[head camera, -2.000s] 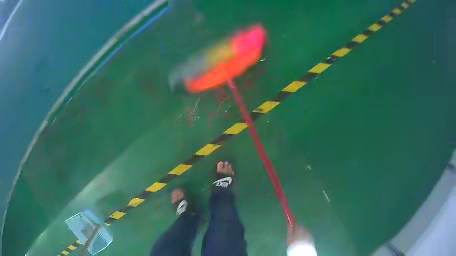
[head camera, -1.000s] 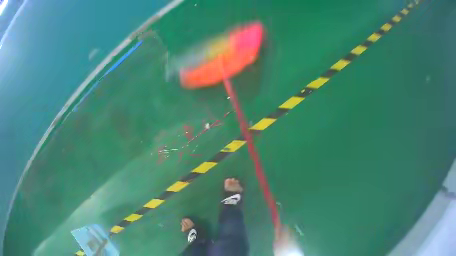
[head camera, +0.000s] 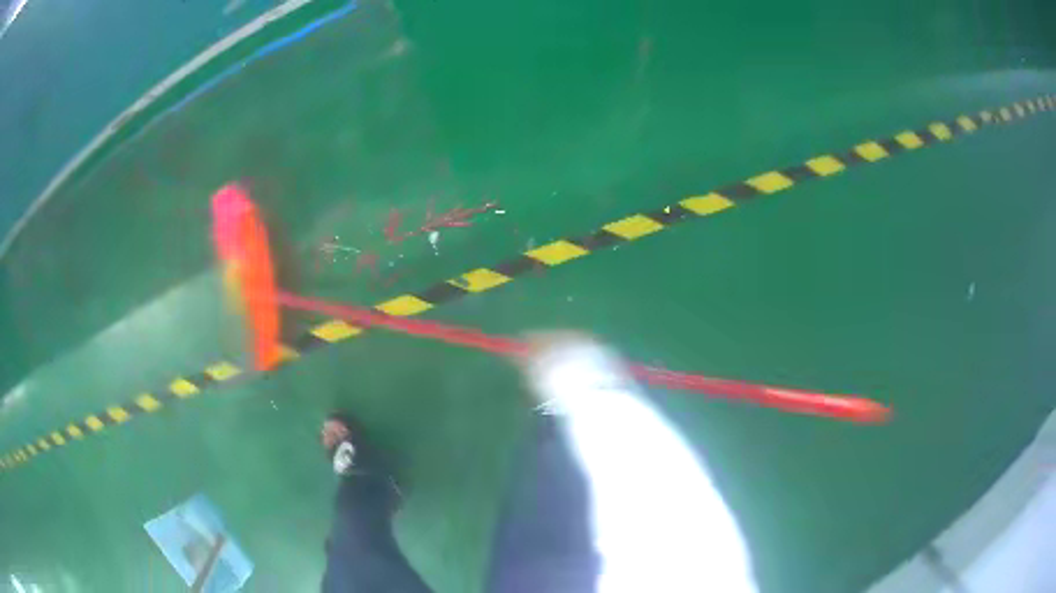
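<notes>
The broom head (head camera: 250, 278), orange-red and blurred, is at the left on the green floor, its lower end at the striped tape. The red broom handle (head camera: 440, 330) runs right from it. My right hand (head camera: 558, 353), blurred below a white sleeve, is closed around the handle near its middle. The pale blue dustpan (head camera: 199, 540) is at the lower left with its brown handle running to the bottom edge. My left hand is out of the picture. Reddish and pale sweepings (head camera: 434, 238) lie on the floor right of the broom head.
Yellow-and-black marking tape (head camera: 556, 253) crosses the floor. A teal surface with a pale edge (head camera: 151, 104) curves along the upper left. A white-grey surface (head camera: 1007, 544) is at the lower right. My dark-trousered legs and one foot (head camera: 336, 433) show below the tape.
The broom head has swung from the upper middle to the left, past the sweepings. The handle now lies nearly level, and my right hand has moved up and left. More of my right sleeve shows.
</notes>
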